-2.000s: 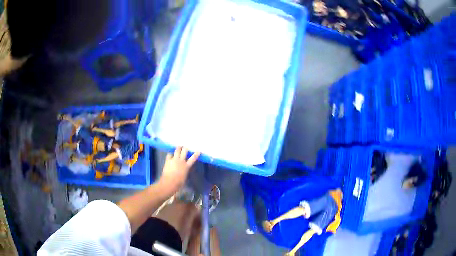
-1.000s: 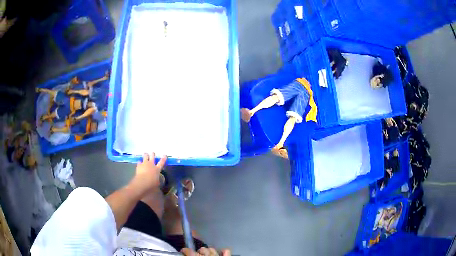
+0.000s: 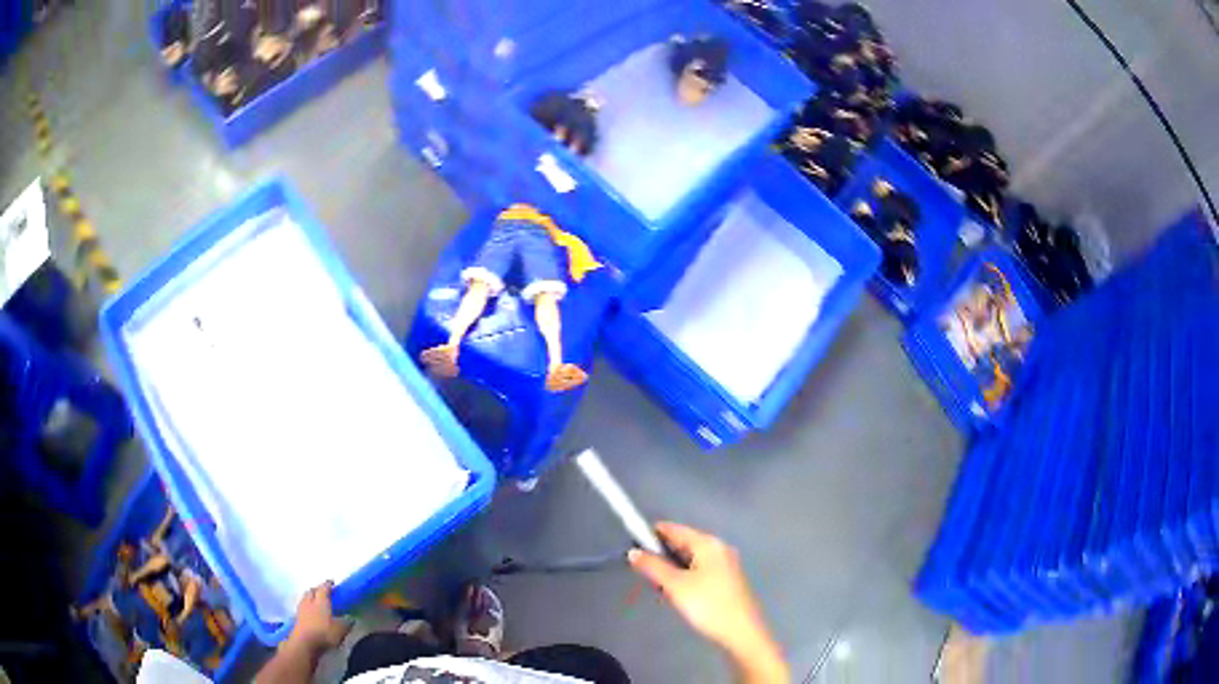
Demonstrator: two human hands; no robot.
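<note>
A blue tray with white liner (image 3: 288,414) is at the left. A small dark loose part (image 3: 199,322) lies on its liner. My left hand (image 3: 318,620) is on the tray's near rim, with fingers over the edge. My right hand (image 3: 698,575), lower centre, holds a pull hook by its pale grey handle (image 3: 618,500); a thin rod extends left near my feet. A figure lower body (image 3: 515,287) in blue shorts with a yellow-orange sash lies on a blue plastic stool (image 3: 497,350) right of the tray.
A stacked lined tray (image 3: 655,147) holds two black-haired heads; another lined tray (image 3: 749,301) adjoins it. Dark parts fill floor crates (image 3: 896,221). A tall tray stack (image 3: 1096,468) stands right. A crate of lower bodies (image 3: 154,588) is lower left. Floor tape (image 3: 74,214) runs upper left.
The view has swung right, so the tray and stool appear further left. My left hand stays on the tray rim. My right hand and the hook's pale handle have come fully into view.
</note>
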